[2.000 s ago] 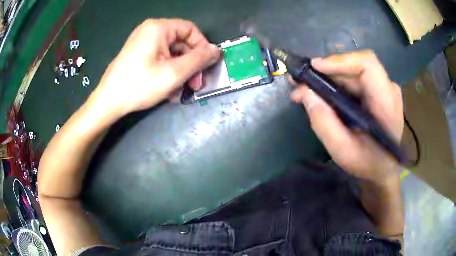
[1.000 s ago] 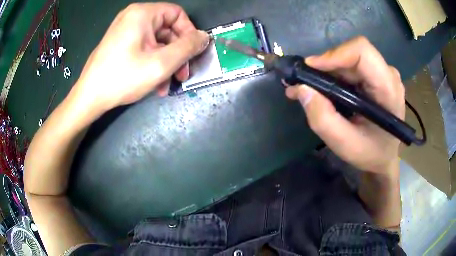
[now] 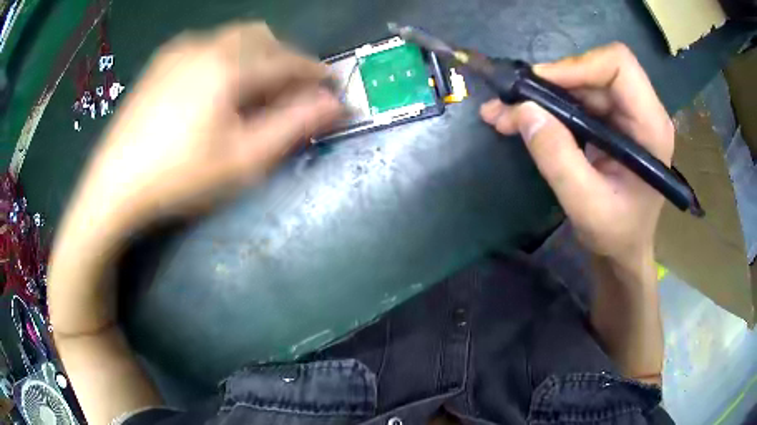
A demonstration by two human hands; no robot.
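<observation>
The phone assembly (image 3: pixel 378 123) lies on the dark green bench, with its green circuit board (image 3: pixel 398 79) at the right end and a silvery-white area at the left. A small yellow-orange flex cable (image 3: pixel 455 87) sticks out at its right end. My left hand (image 3: pixel 241 116) is blurred over the unit's left end; whether it holds anything cannot be told. My right hand (image 3: pixel 593 149) holds the black soldering iron (image 3: pixel 598 137) like a pen. Its tip is at the board's upper edge; contact cannot be told.
Small wired components (image 3: pixel 100 87) lie at the upper left. A red tangle of wired components (image 3: pixel 21 241) lies at the left edge, above a small fan (image 3: pixel 40 403). Tan cardboard (image 3: pixel 685 23) is at the upper right, and more cardboard (image 3: pixel 705 241) lies at the right.
The iron's tip has moved from the board's left edge up to its upper edge. My left hand has shifted and blurred, uncovering the board's upper left corner.
</observation>
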